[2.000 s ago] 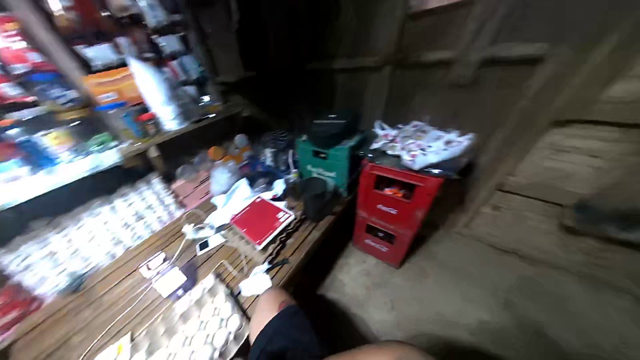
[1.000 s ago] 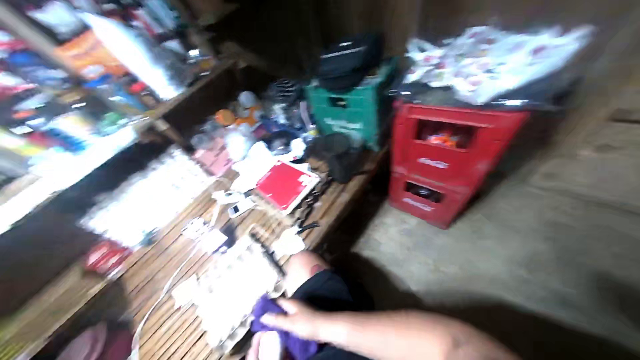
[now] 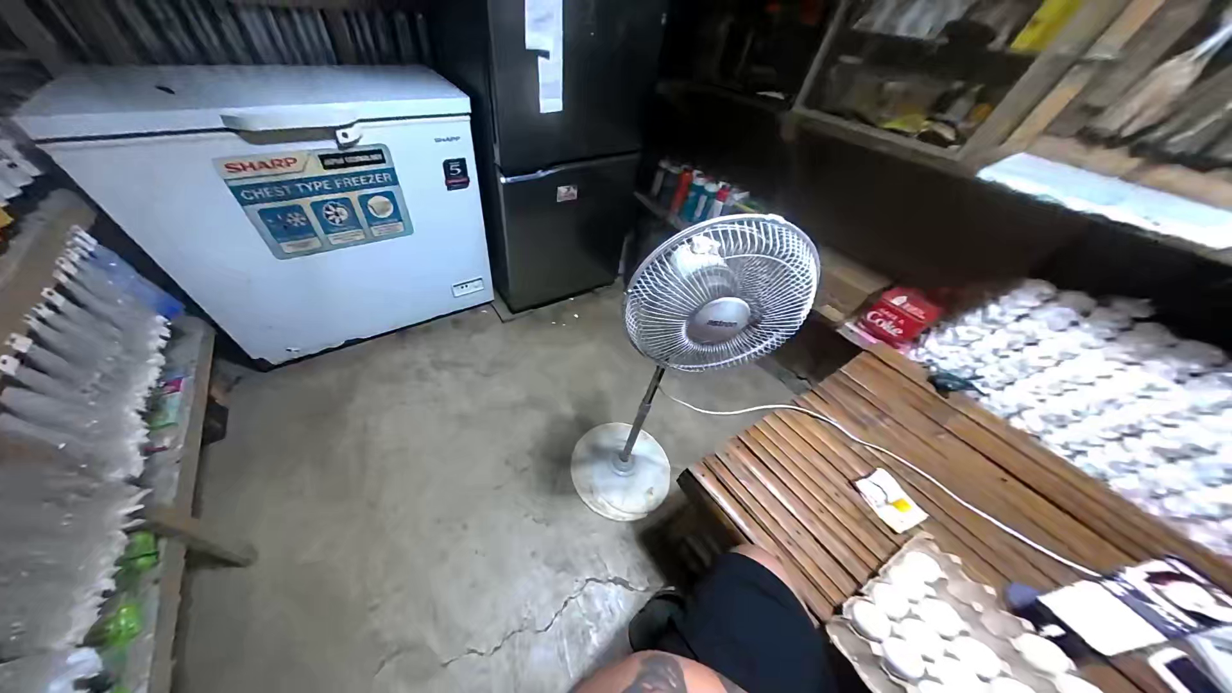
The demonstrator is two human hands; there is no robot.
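Neither of my hands shows in the head view now. At the lower right, beside my leg in dark shorts, a cardboard egg tray [image 3: 938, 626] holds several white eggs and rests on a bench of wooden slats [image 3: 799, 472]. A small white and yellow packet [image 3: 891, 500] lies behind the tray. Right of the eggs are a white box or card [image 3: 1102, 616] and part of a phone [image 3: 1179, 669], cut off by the frame edge. A white cable [image 3: 948, 491] crosses the slats.
A stand fan [image 3: 722, 294] stands on the concrete floor past the bench's corner. Farther back are a white chest freezer [image 3: 279, 212] and a dark refrigerator [image 3: 568, 144]. Stacked egg trays [image 3: 1107, 375] line the right side; shelves with hanging packets [image 3: 77, 433] line the left.
The view has swung far to the left, from the red and green crates to the fan and freezer. A hand on purple cloth, seen a second ago, is out of view.
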